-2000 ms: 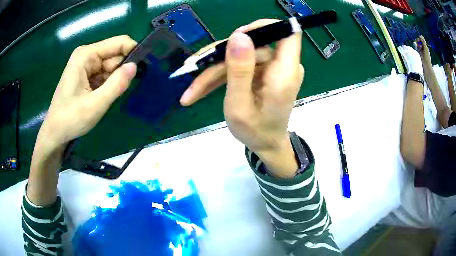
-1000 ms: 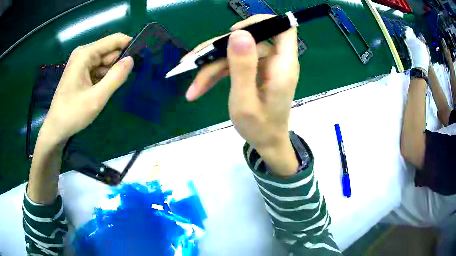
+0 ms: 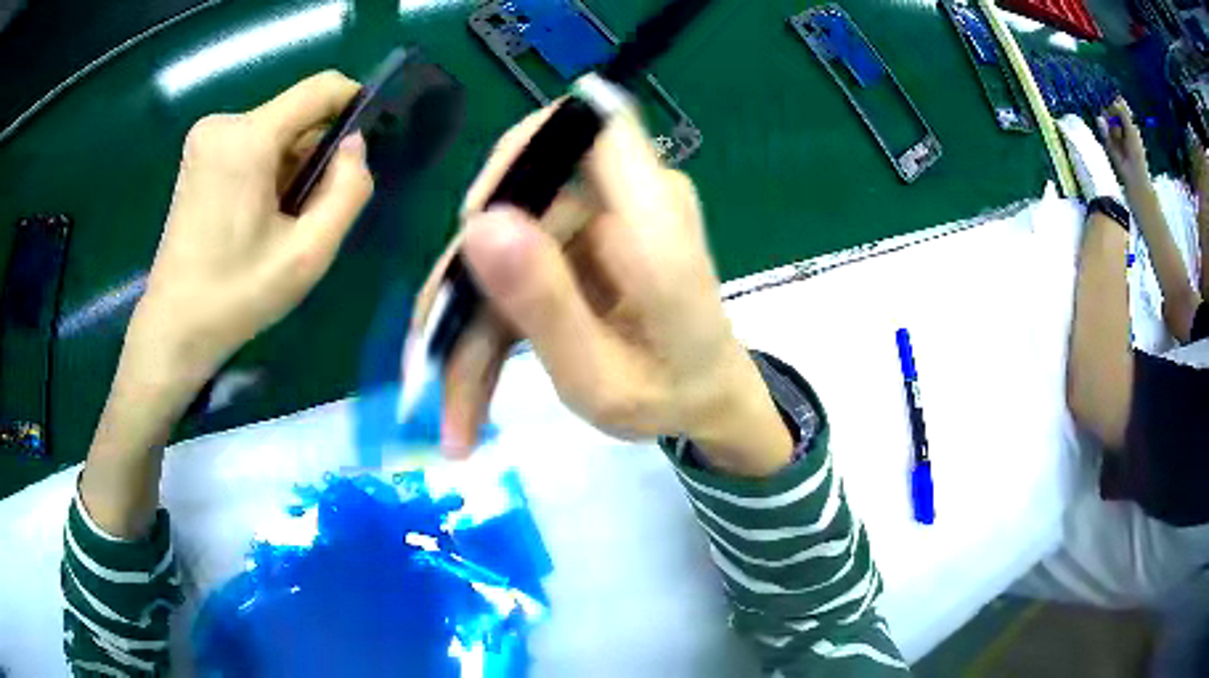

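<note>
My left hand grips a dark phone middle frame near its upper edge, over the green belt; part of the frame is hidden by the hand. My right hand holds a black pointed hand tool with a white band, its pale tip aimed down. A blurred blue film piece hangs by the tip and fingertips, above the film pile; whether tip or fingers pinch it I cannot tell. The crumpled bright blue film pile lies on the white sheet.
The green conveyor belt carries frames, such as one at upper right and a dark one at far left. A blue-and-black marker lies on the sheet. A red tray and another person's arm are at right.
My right hand has moved down and left, with the tool tip now lower and blue film below it. The held frame is tilted more edge-on. The belt frames have shifted left.
</note>
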